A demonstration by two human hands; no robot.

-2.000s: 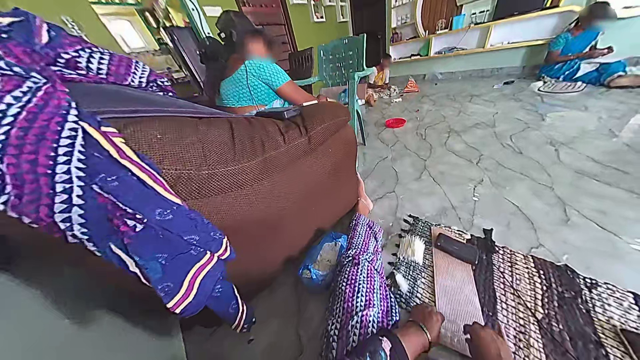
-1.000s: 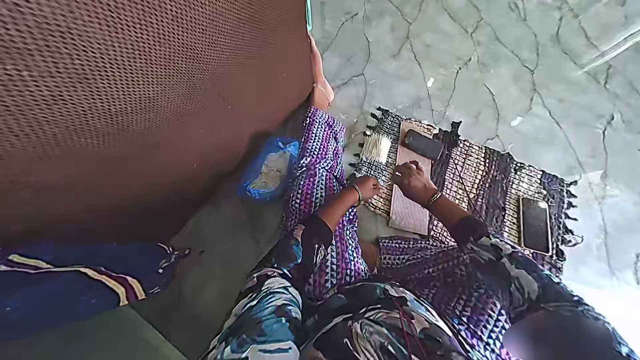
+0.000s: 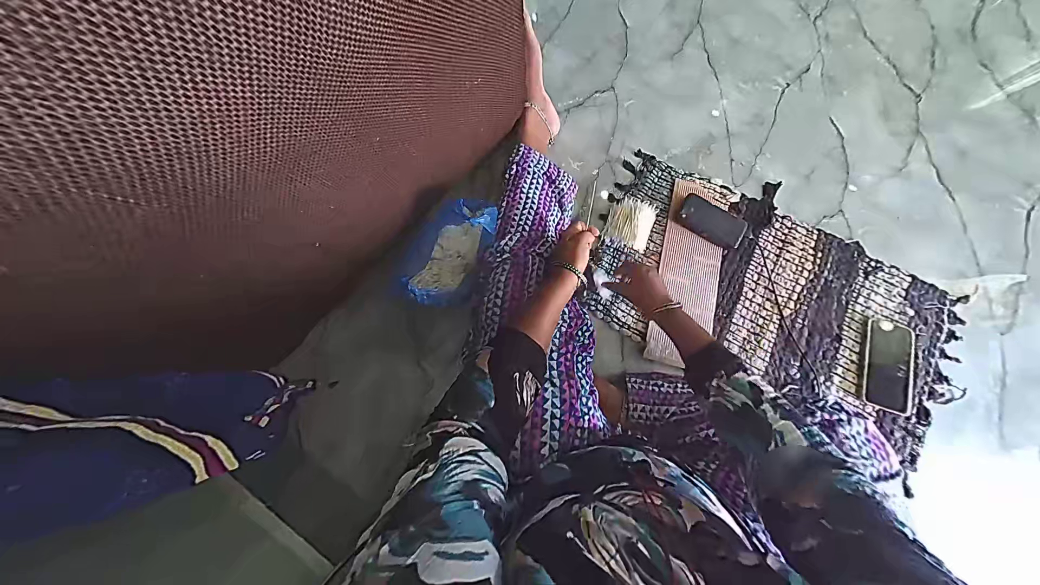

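My left hand [image 3: 575, 247] is closed on a thin stick, beside my patterned trouser leg. Just right of it, my right hand [image 3: 638, 284] has its fingertips at a small white tuft [image 3: 602, 280], which looks like cotton. A bundle of thin pale sticks [image 3: 630, 224] lies on the woven rag rug [image 3: 780, 284] beyond my hands. A ribbed pinkish board [image 3: 689, 272] lies on the rug beside my right hand, with a dark phone [image 3: 712, 221] across its far end.
A blue plastic bag [image 3: 447, 253] with pale material in it lies left of my leg. The brown woven-textured sofa [image 3: 268, 162] fills the upper left. Another phone [image 3: 889, 366] rests on the rug's right part. Dark blue striped cloth [image 3: 122, 431] hangs at lower left.
The view has swung down from the room to my lap. My right hand has left the ribbed board, where it was a second ago, and is at the white tuft.
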